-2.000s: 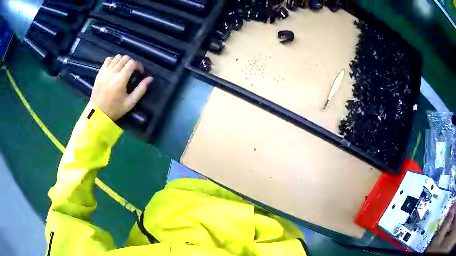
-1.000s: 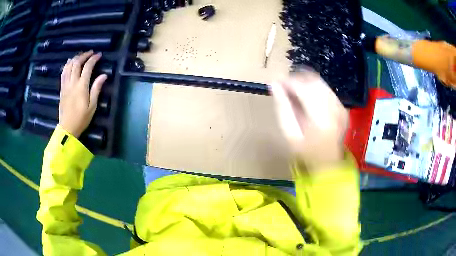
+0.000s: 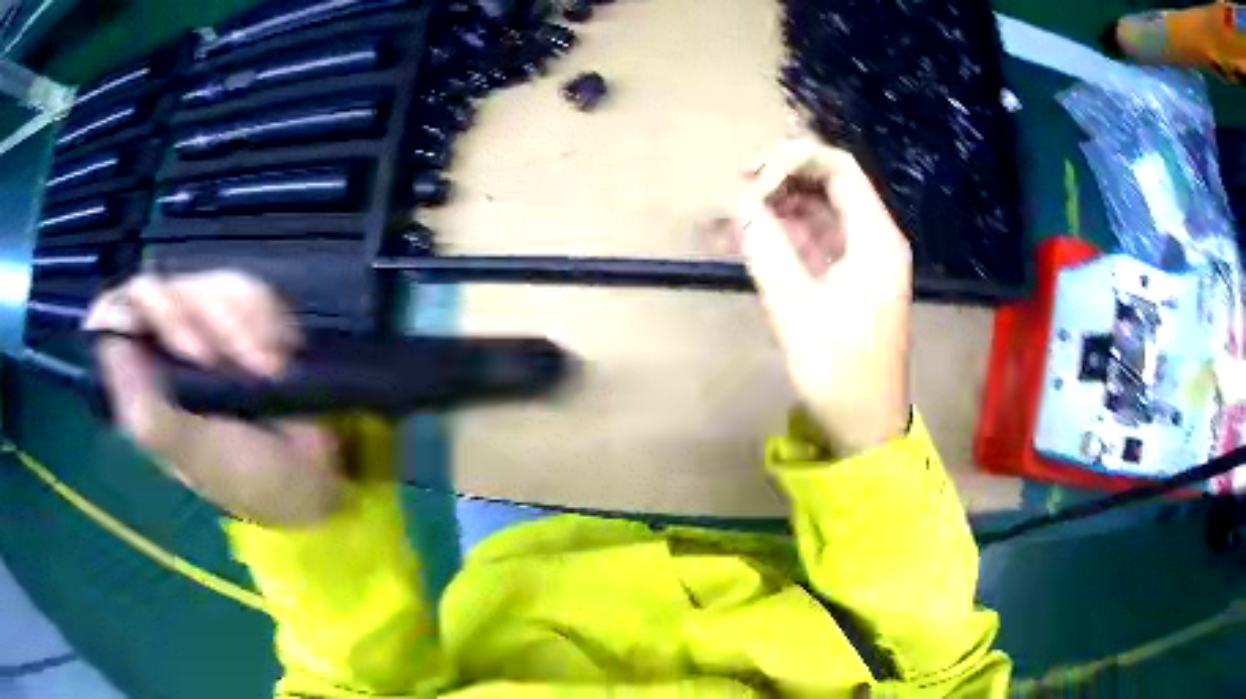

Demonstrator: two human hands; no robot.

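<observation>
My left hand (image 3: 212, 389) is blurred by motion and holds a long black handle tube (image 3: 437, 376). The tube lies level, and its free end points right over the left part of the cardboard work mat (image 3: 656, 423). My right hand (image 3: 834, 273) is over the front rim of the parts tray (image 3: 588, 270), near the heap of tiny black fittings (image 3: 916, 123). Its thumb and fingers are curled toward each other; whether something small is between the fingertips cannot be told. Black round caps (image 3: 585, 92) lie at the left of the parts tray.
Blister trays (image 3: 390, 150) with glossy black tubes stand at the left. A white-topped screw feeder (image 3: 1127, 362) in a red casing is at the right, with a clear plastic bag (image 3: 1161, 178) behind it. The orange screwdriver (image 3: 1189, 37) is at the upper right. A dark cable crosses the lower right.
My left hand has lifted a tube out of the blister tray and brought it toward the mat. My right hand came from the feeder side to the parts tray's front rim.
</observation>
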